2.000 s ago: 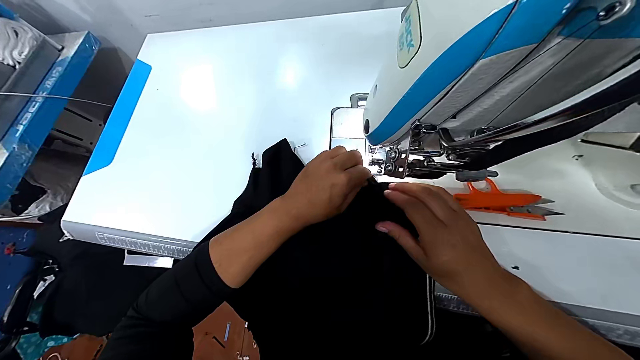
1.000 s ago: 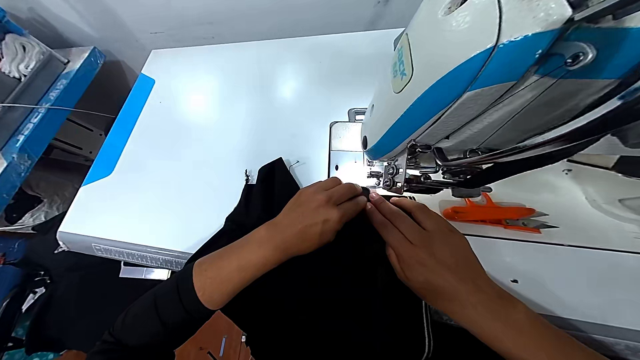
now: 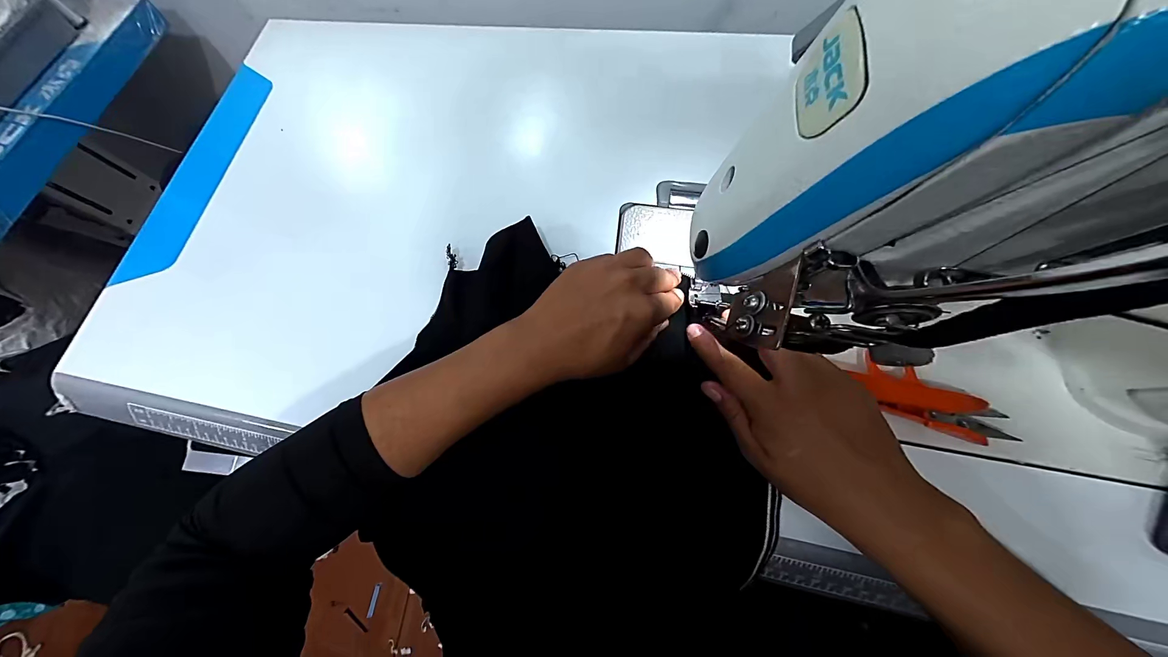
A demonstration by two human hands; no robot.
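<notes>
Black fabric (image 3: 584,484) lies over the front edge of the sewing table and reaches up to the presser foot area of a white and blue Jack sewing machine (image 3: 876,155). My left hand (image 3: 602,315) pinches a folded edge of the fabric just left of the needle area, fingertips together. My right hand (image 3: 803,411) rests on the fabric to the right, below the machine's metal fittings, its index fingertip and thumb at the cloth near the fold. Part of its fingers is hidden under the fittings, so its grip is unclear. The needle itself is hard to see.
Orange thread snips (image 3: 922,397) lie right of my right hand on the machine bed. The white tabletop (image 3: 411,182) extends left, with a ruler strip (image 3: 201,427) along its front edge. A blue rack (image 3: 73,91) stands far left, and more black fabric (image 3: 100,493) hangs below it.
My right hand's fingertips have moved back from my left hand's, opening a gap between them. My left hand still pinches the fabric beside the needle area.
</notes>
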